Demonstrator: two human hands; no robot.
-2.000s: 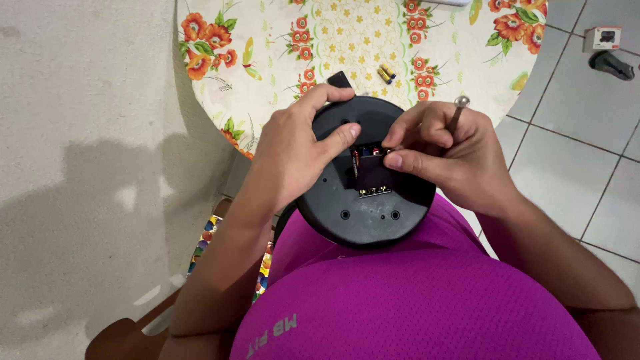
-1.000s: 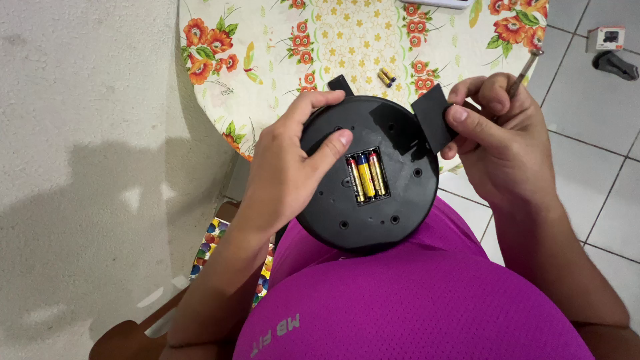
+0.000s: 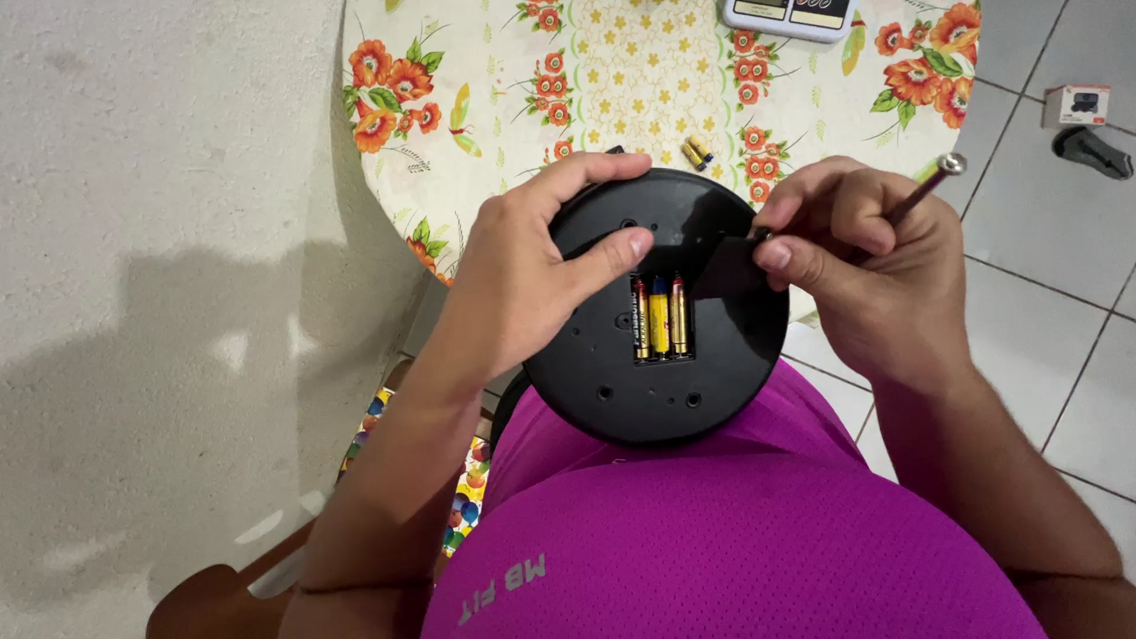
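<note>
A round black plastic device [image 3: 657,404] rests at my lap with its open battery compartment facing up. Three batteries [image 3: 659,318] lie side by side in the compartment. My left hand [image 3: 555,253] grips the device's upper left rim, thumb on its face. Between thumb and fingertips, my right hand [image 3: 865,257] holds a dark battery cover [image 3: 732,266] over the device's right part. A thin metal-tipped tool [image 3: 927,188], its kind unclear, is tucked in the same hand and points up to the right.
Loose batteries [image 3: 697,153] lie on the round table's floral tablecloth [image 3: 497,106], beyond the device. A white digital scale [image 3: 788,19] stands at the table's far side. On the tiled floor at right are a small box [image 3: 1076,106] and a dark object [image 3: 1092,153]. A wall is at left.
The cover lay over the compartment two seconds ago, then was lifted off to the upper right, exposing the batteries. Since then, my right hand has tilted it and brought it lower over the device.
</note>
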